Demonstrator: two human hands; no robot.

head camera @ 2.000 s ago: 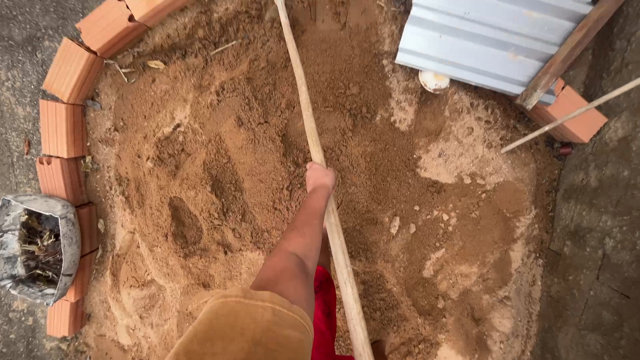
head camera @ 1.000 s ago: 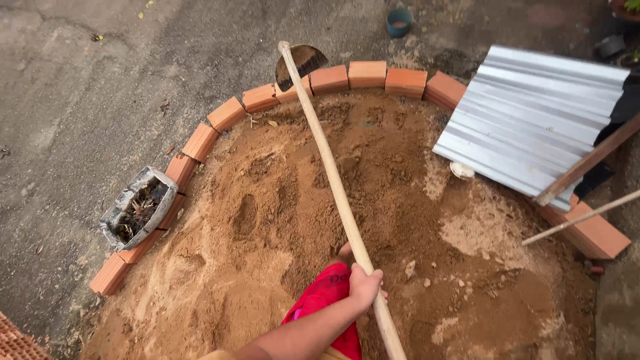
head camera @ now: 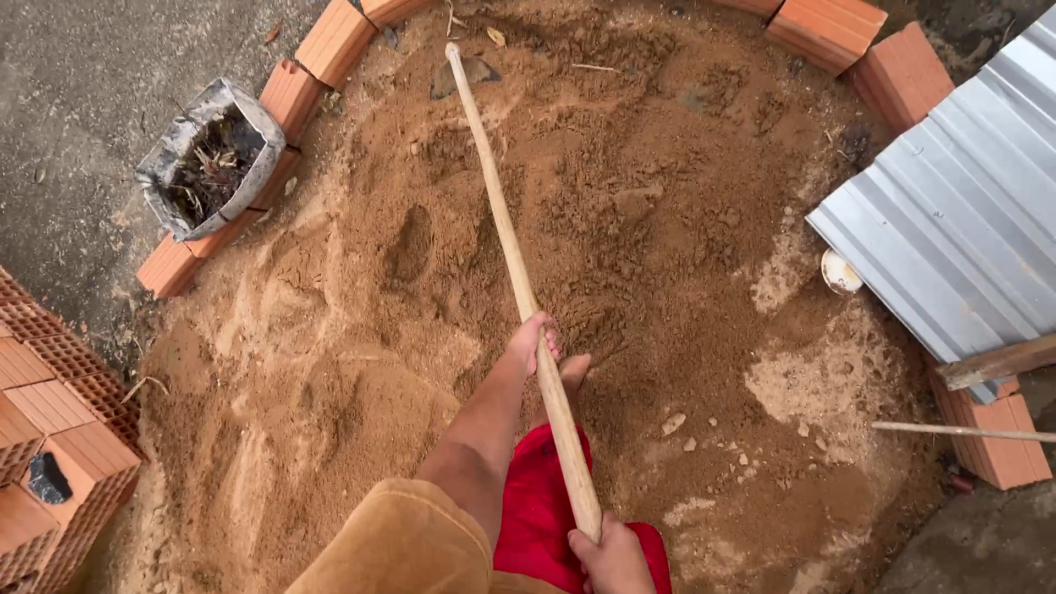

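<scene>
A long wooden hoe handle runs from the lower middle up to the upper left over the brown sand. My left hand is closed around the middle of the handle. Near its lower end my right hand grips it, partly cut off by the bottom edge. At the far end the dark metal hoe blade lies against the sand, partly hidden. My bare foot shows beside the handle, just below my left hand.
Orange hollow bricks curve around the sand. A planter with dry debris stands at the left, above stacked bricks. Corrugated metal sheet, a wooden board, a thin stick and a white round object are at the right.
The hoe blade was raised beyond the brick border one second ago and is now down at the sand inside it. Both hands now show on the handle. The view has shifted.
</scene>
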